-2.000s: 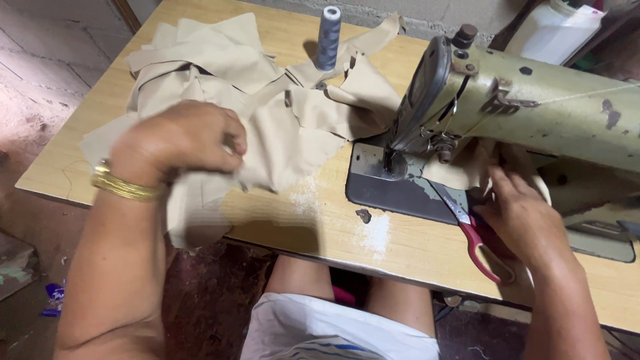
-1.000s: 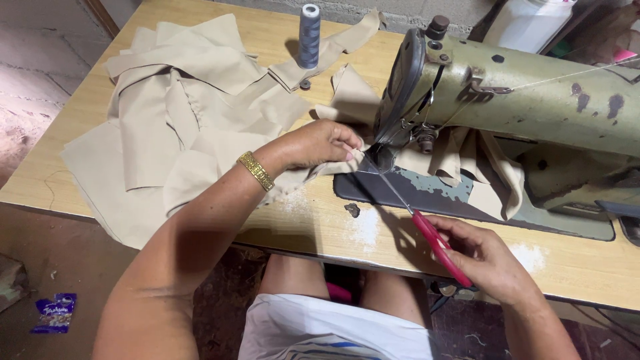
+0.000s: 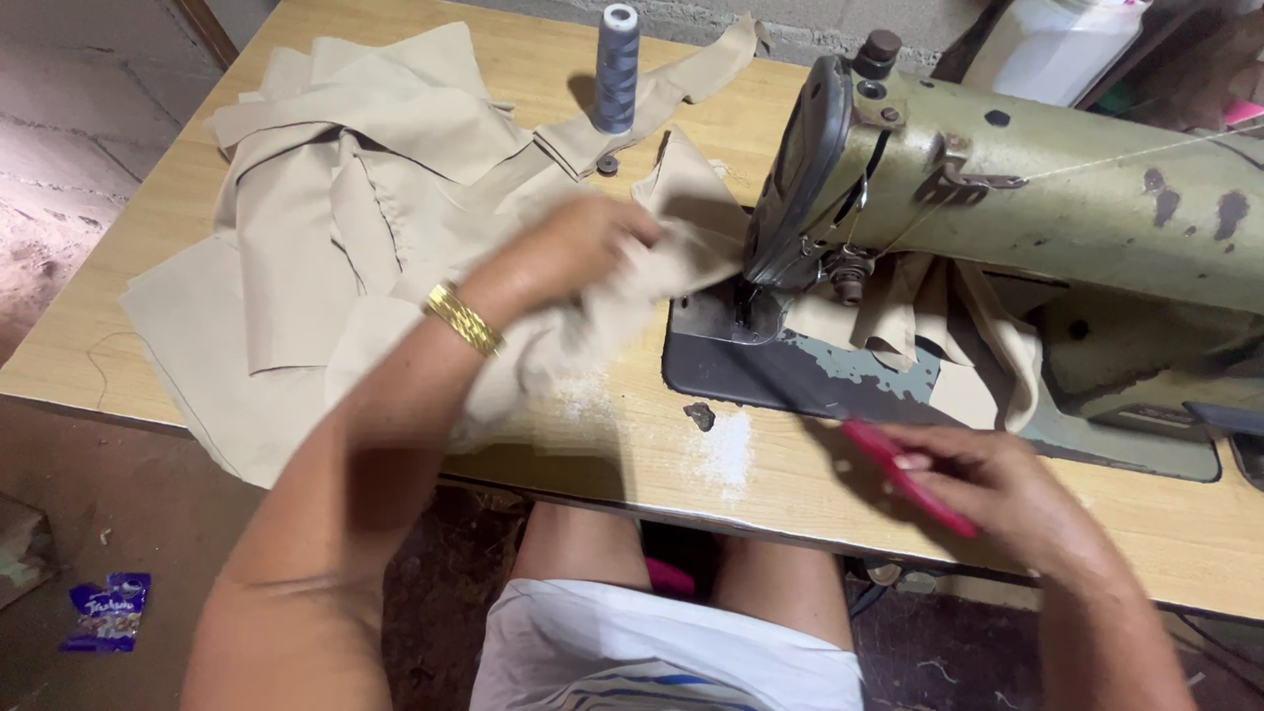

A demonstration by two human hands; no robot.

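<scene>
My left hand (image 3: 573, 247), blurred by motion, holds a piece of beige fabric (image 3: 553, 355) left of the sewing machine (image 3: 1047, 188). In my right hand (image 3: 987, 484) are scissors with red handles (image 3: 904, 479); their blurred blades point up and left over the machine's dark base plate. A pile of beige cloth pieces (image 3: 296, 227) covers the left part of the table. More beige cloth (image 3: 973, 395) lies folded under the machine's arm, behind the needle area. A cone of grey thread (image 3: 617, 74) stands near the back of the table, with a small dark bobbin (image 3: 607, 166) in front of it.
A dark flake-like bit (image 3: 700, 416) and white powdery marks lie on the wooden table (image 3: 652, 474) near its front edge. A white plastic container (image 3: 1057, 49) stands behind the machine, against a block wall. My legs are under the table edge. A purple wrapper (image 3: 107, 612) lies on the floor.
My right hand was at the cloth beside the lying scissors, then held them with the blades at the fabric by my left hand. The blades are now apart from that fabric; my left hand has moved left.
</scene>
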